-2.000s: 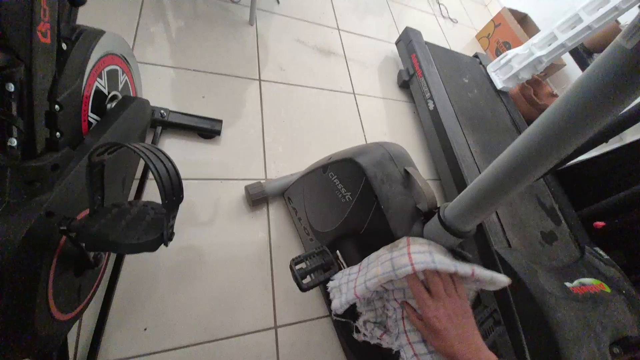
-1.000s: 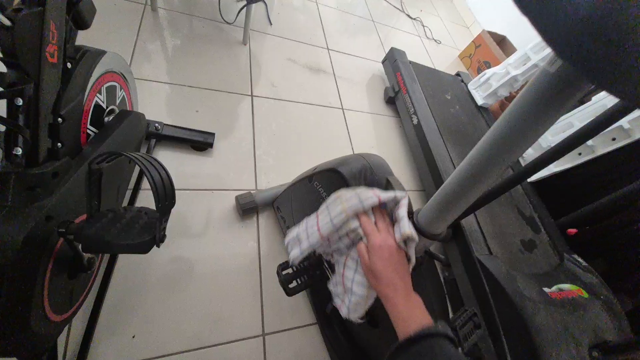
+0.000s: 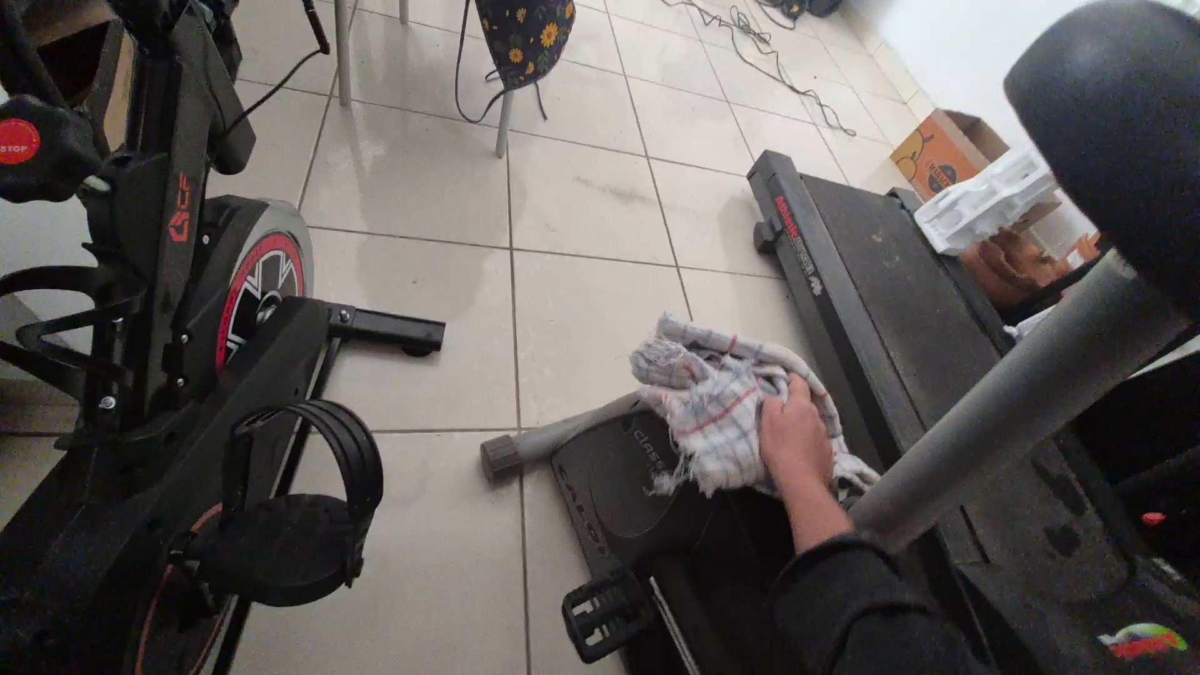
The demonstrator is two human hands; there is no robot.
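Observation:
One hand in a black sleeve, seemingly my right hand (image 3: 797, 436), grips a checked cloth (image 3: 717, 412) with frayed edges, white with red and blue-grey lines. The cloth lies over the front end of a dark exercise bike's housing (image 3: 623, 478). Below it the bike's black pedal (image 3: 605, 614) shows, and a grey seat post (image 3: 1012, 403) rises to the right of the hand. The bike's grey foot bar with its end cap (image 3: 502, 459) points left over the floor. My fingertips are partly hidden in the cloth folds. My left hand is out of view.
A black spin bike with a strapped pedal (image 3: 281, 548) stands at the left. On the right lies a treadmill (image 3: 900, 291), with a cardboard box (image 3: 947, 155) and white foam pieces (image 3: 984, 202) beside it. Cables (image 3: 769, 56) and chair legs (image 3: 344, 56) are farther back on the tiles.
My right hand and the cloth have moved from near the pedal and post to the front end of the bike's housing. The view has also shifted.

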